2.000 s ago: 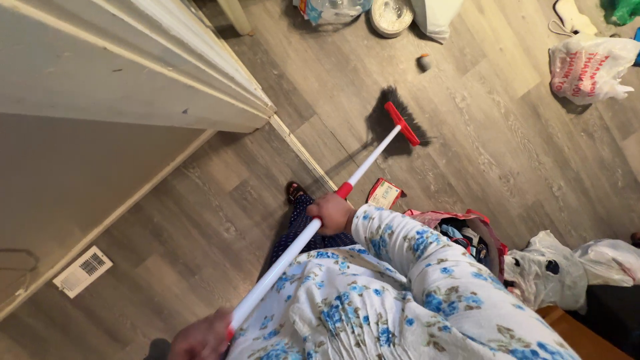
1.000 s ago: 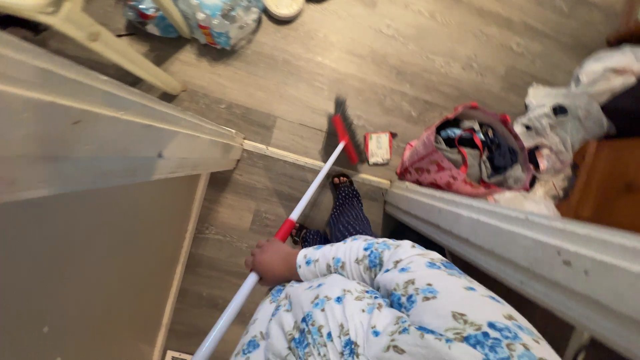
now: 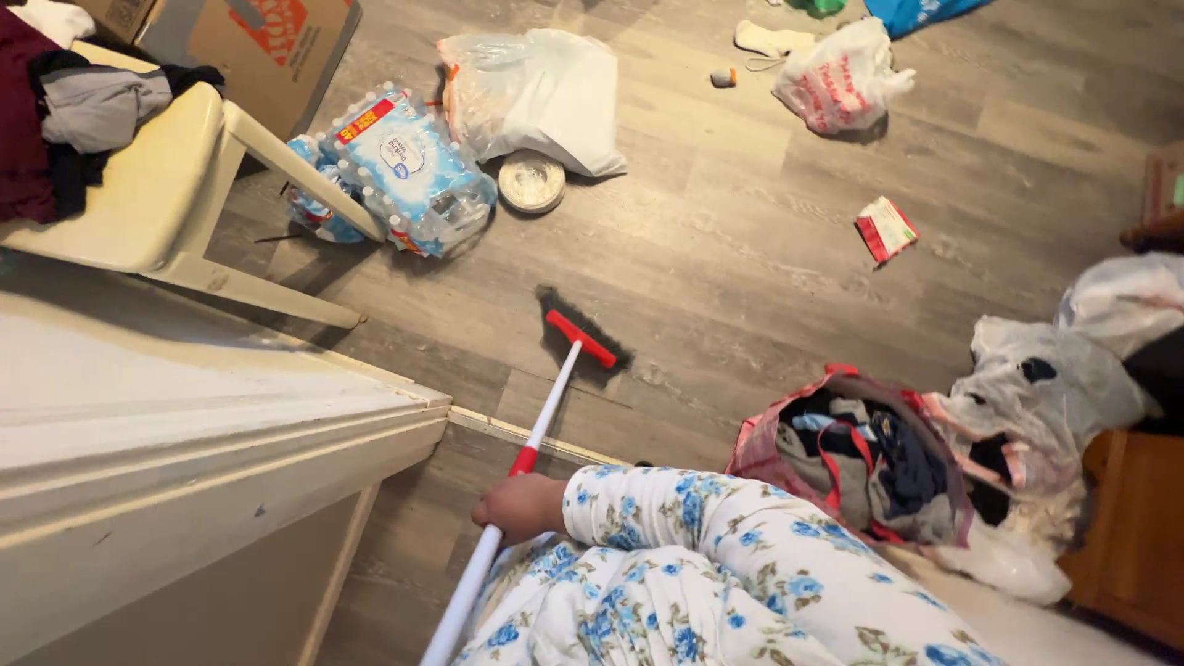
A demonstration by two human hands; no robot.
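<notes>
My right hand (image 3: 521,508), in a white sleeve with blue flowers, is closed around the white handle of a broom (image 3: 553,398), just below its red collar. The handle slants from the bottom edge up to the red head with dark bristles, which rests on the wood-look floor just past the door threshold (image 3: 490,426). My left hand is out of view, as is the upper end of the handle. A small red and white packet (image 3: 886,231) lies on the floor to the right, apart from the bristles.
A cream plastic chair (image 3: 166,203), wrapped water bottles (image 3: 402,162), a white plastic bag (image 3: 564,102) and a round roll (image 3: 531,182) stand at upper left. A bag of clothes (image 3: 777,416) sits at right. The door frame (image 3: 231,462) borders the left.
The red and white packet has moved from beside the clothes bag, near the threshold, farther out onto the floor. My left hand, seen on the handle two seconds ago, has left the view.
</notes>
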